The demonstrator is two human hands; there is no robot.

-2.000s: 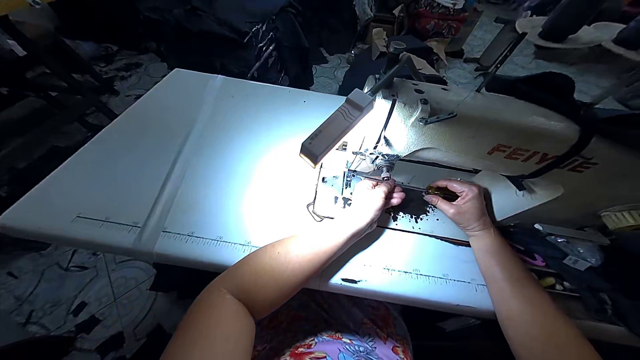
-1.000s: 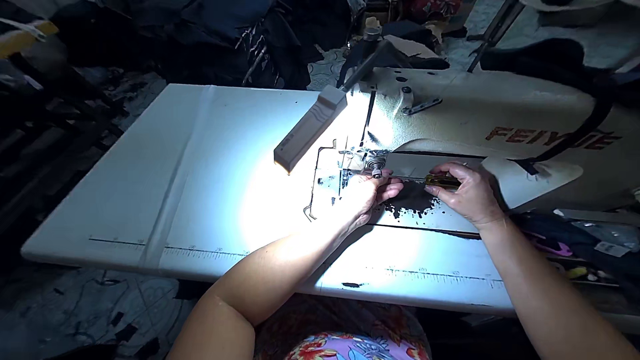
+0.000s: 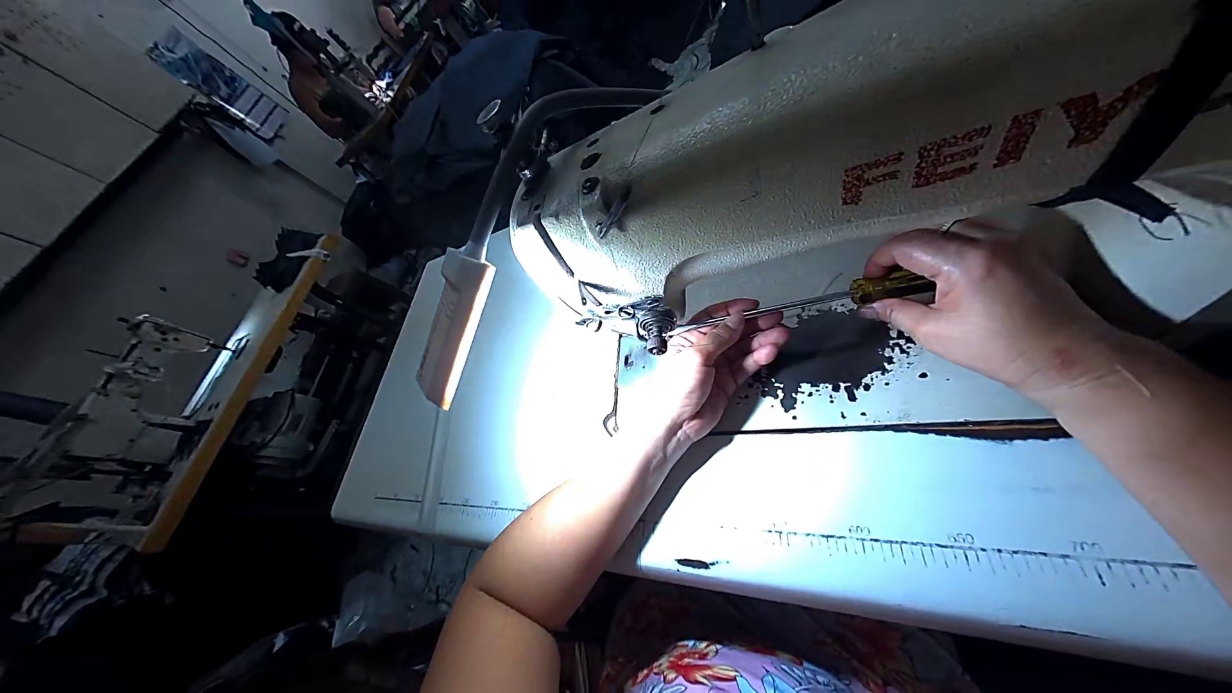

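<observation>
My right hand grips the yellow handle of a screwdriver. Its long metal shaft points left toward the thread tension dial at the front end of an industrial sewing machine head. Palm up, my left hand has its fingertips around the shaft close to its tip, just beside the dial. The exact contact of the tip is hidden by the fingers and parts. Below the machine arm lies a dark worn patch on the white bed.
A box-shaped lamp hangs on a bent arm left of the machine head. The white table has a printed ruler along its front edge. Further left stands another sewing machine by a yellow-edged table; dark cloth is piled behind.
The view has tilted and come closer to the machine head. Both hands stay at the screwdriver near the machine's front end, with no plain change of grip.
</observation>
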